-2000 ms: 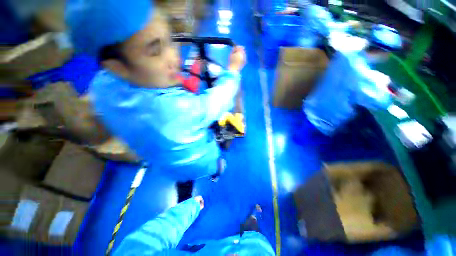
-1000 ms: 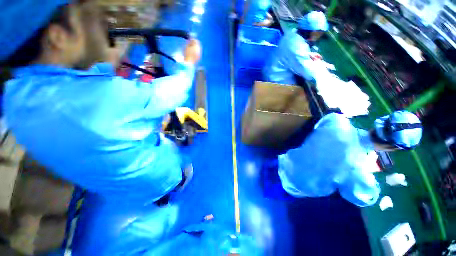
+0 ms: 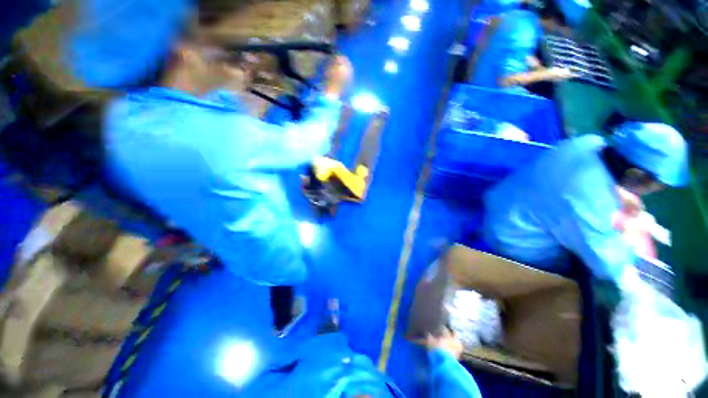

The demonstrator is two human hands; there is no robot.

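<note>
An open brown carton [image 3: 539, 315] stands at the lower right, with a bundle of white pieces [image 3: 472, 317] inside near its left wall. My right hand [image 3: 444, 342] is at the carton's near left rim, blurred; it overlaps the rim, and I cannot tell whether it grips it. My left hand is not in view. My blue sleeve and front show at the bottom edge.
A worker [image 3: 202, 171] on the left holds a pallet truck handle [image 3: 287, 48] with yellow forks [image 3: 341, 177]. A seated worker [image 3: 559, 202] is beyond the carton, near blue totes [image 3: 497, 140]. Cartons [image 3: 70, 303] stand lower left; a yellow line [image 3: 404, 272] crosses the floor.
The view has moved forward along the aisle, and the open carton with white pieces has come in at the lower right. My right hand now shows at its rim.
</note>
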